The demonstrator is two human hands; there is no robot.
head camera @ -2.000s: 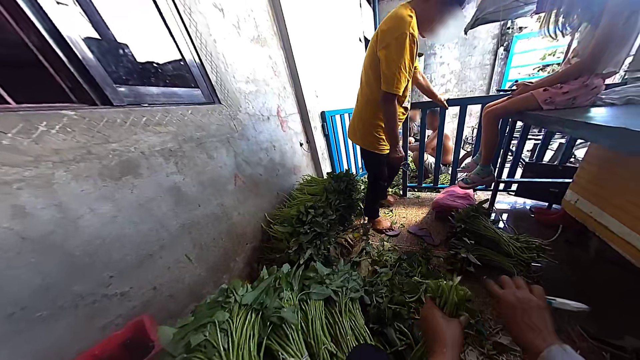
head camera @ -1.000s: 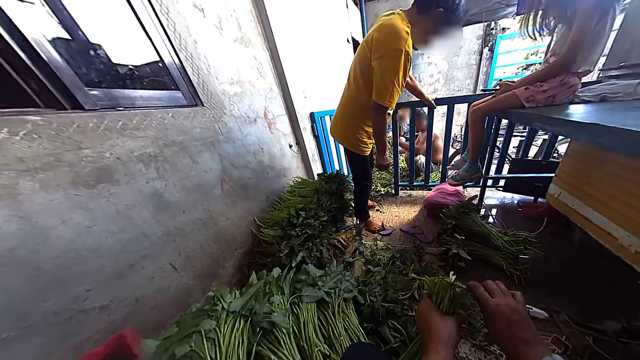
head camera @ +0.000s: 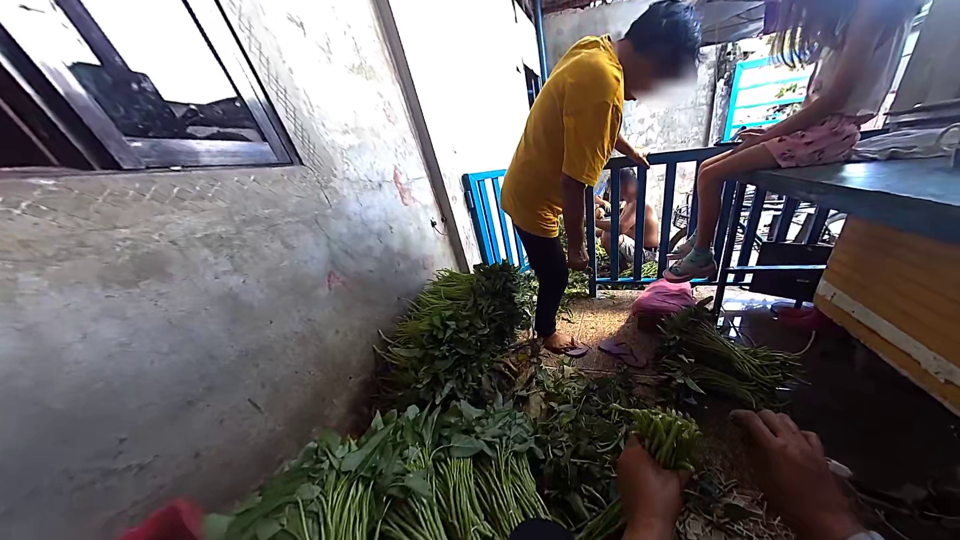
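Observation:
My left hand (head camera: 649, 484) grips a bunch of green leafy-vegetable stems (head camera: 666, 436), the cut ends pointing up and away from me. To its right is my right hand (head camera: 795, 461), a little apart from the bunch, fingers bent; whether it holds something cannot be made out, though a pale object (head camera: 838, 469) shows beside it. Long-stemmed leafy bundles (head camera: 442, 480) lie in a row at the lower left of my hands. Loose leaves (head camera: 581, 427) and stem scraps cover the floor around them.
A person in a yellow shirt (head camera: 562, 135) stands bent by a blue metal gate (head camera: 667, 169). Another person sits on the counter (head camera: 870, 184) at right. More greens are heaped by the wall (head camera: 454, 330) and beside a pink bag (head camera: 664, 298). Someone sits beyond the gate.
The bunch stays in my left hand. The pale tool-like object that stuck out right of my right hand two seconds ago is now mostly hidden. The person in yellow has lowered the head.

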